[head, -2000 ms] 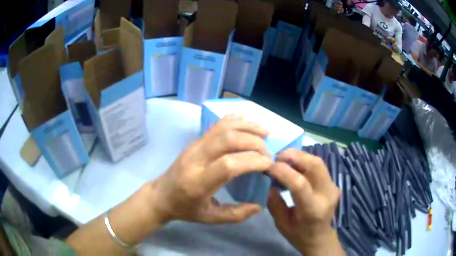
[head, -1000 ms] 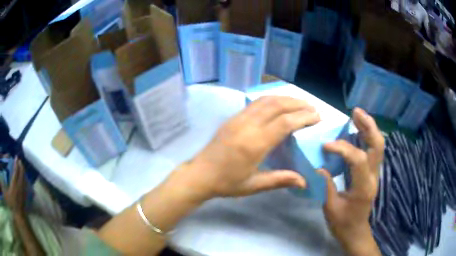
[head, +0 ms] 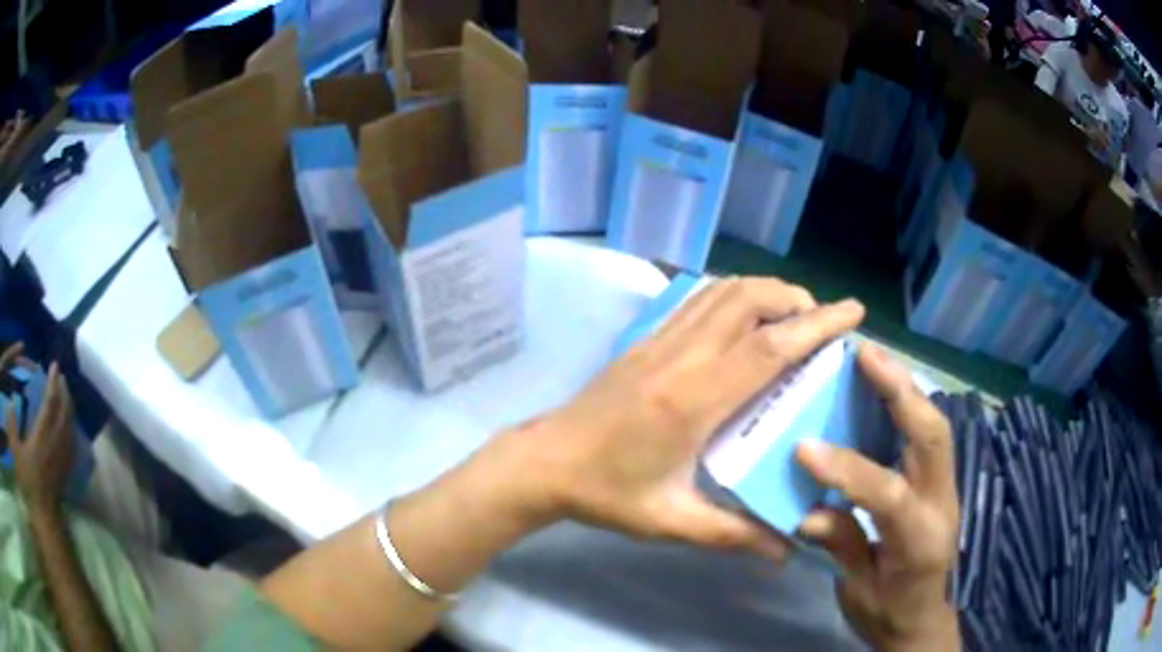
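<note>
A light blue and white retail box (head: 777, 439) is held low in front of me, one end facing me. Its blue flaps are partly folded inward at that end. My left hand (head: 675, 414), with a metal bangle on the wrist, grips the box over its top and near side. My right hand (head: 892, 490) is at the right side of the open end, its fingers pressing on the blue flaps. The far end of the box is mostly hidden behind my left hand.
Standing open cartons (head: 465, 287) are at the left and back of the white-covered table (head: 573, 274), more at the right back. A pile of dark tubes (head: 1045, 510) lies at right. Another person's hand (head: 45, 439) shows at left edge, and a person (head: 1083, 89) sits at upper right.
The view has shifted, so the table things sit further right than at first. The box is tilted differently, with its printed side now showing, and its end flaps are folded further inward.
</note>
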